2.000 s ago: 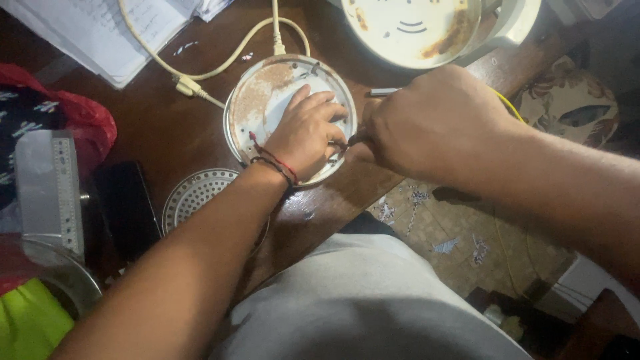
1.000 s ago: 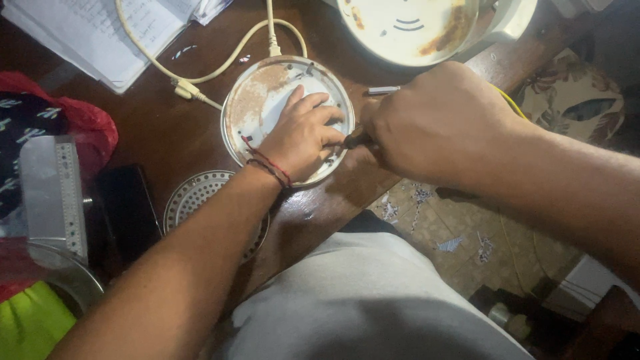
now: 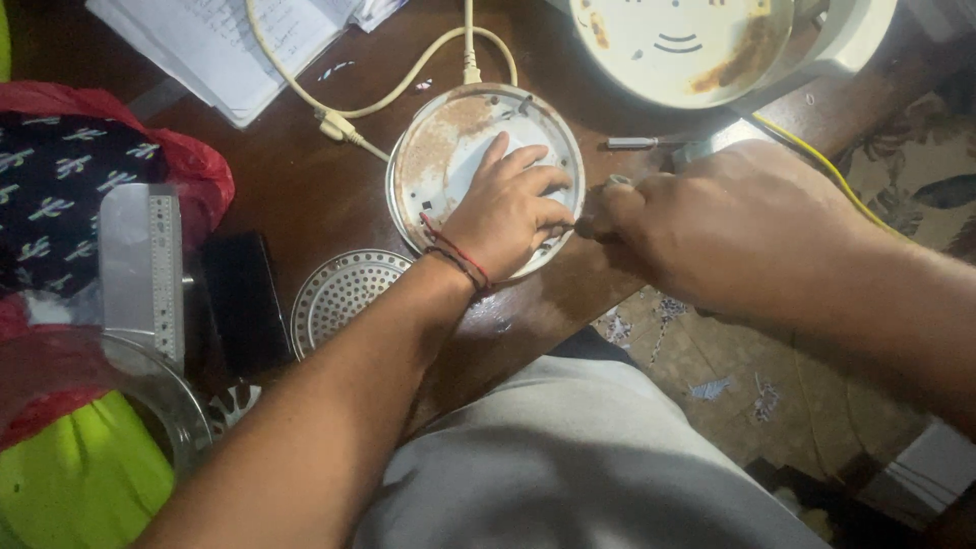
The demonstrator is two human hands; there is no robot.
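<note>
A round metal plate (image 3: 442, 126) with brown rust stains lies on the dark wooden table, a cream power cord at its top edge. My left hand (image 3: 515, 202) rests spread on this plate, its fingertips toward the right rim. At that rim is my right hand (image 3: 679, 221), its fingers closed around a small dark tool whose kind I cannot tell; most of it is hidden. A slim screwdriver (image 3: 631, 142) with a pale handle lies just above my right hand. Below left of the plate, partly under my left forearm, is a perforated metal disc (image 3: 347, 293).
A stained white appliance housing (image 3: 679, 46) stands at the top right, near a yellow wire (image 3: 831, 171). Open notebooks (image 3: 229, 46) lie at the top left. A dark phone-like slab (image 3: 242, 305), a ruler (image 3: 164, 267) and a clear bowl (image 3: 156, 366) are at the left. The table's edge runs diagonally below my hands.
</note>
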